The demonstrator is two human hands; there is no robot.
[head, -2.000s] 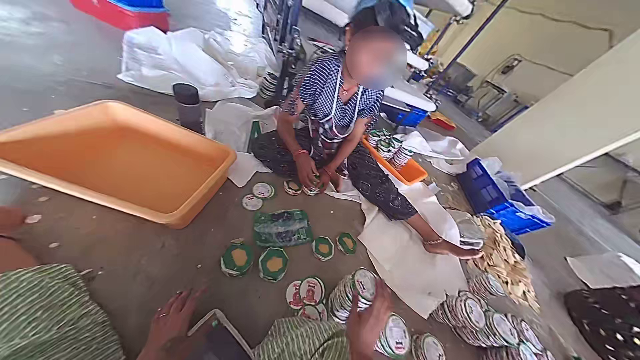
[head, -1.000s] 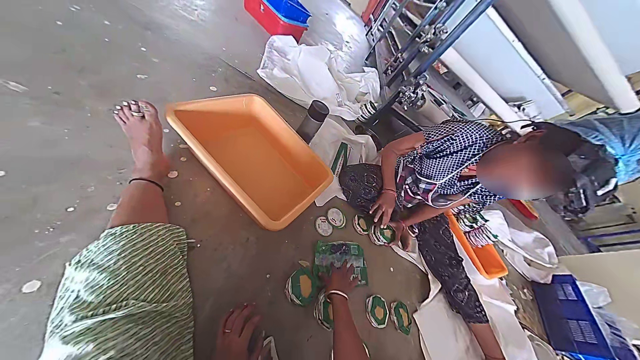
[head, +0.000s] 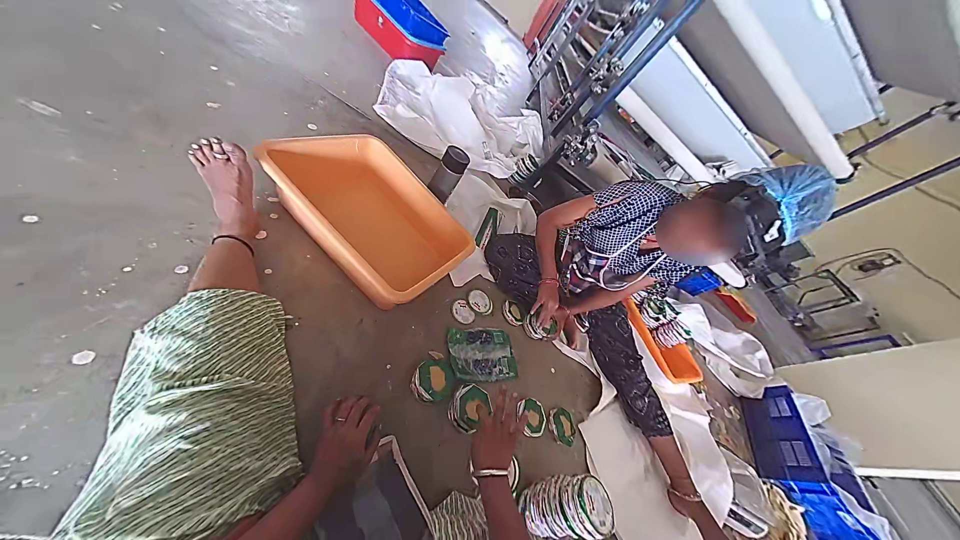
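My right hand [head: 496, 435] reaches over the floor with its fingers spread, at the edge of a stack of green octagonal pieces with a tan centre [head: 470, 409]; whether it touches them is unclear. My left hand [head: 346, 439] rests with bent fingers beside a dark, light-edged object [head: 379, 491] and seems to hold nothing. A green and clear plastic packet [head: 482, 354] lies beyond my right hand. More green pieces [head: 433, 380] lie to its left and others [head: 532, 417] to its right. Stacked round printed discs [head: 568, 507] sit at the bottom, near my right forearm.
An orange tub [head: 367, 217] stands ahead, beside a dark bottle [head: 450, 174]. A seated co-worker [head: 630, 232] handles round discs [head: 540, 325]. White sheeting [head: 637, 457], an orange tray [head: 667, 349], a blue crate [head: 784, 431] and a metal frame [head: 600, 82] are at the right.
My right hand has left the stacked round discs, where it was two seconds ago, and was over the plastic packet one second ago. It is now nearer, by the green pieces. The view has turned strongly.
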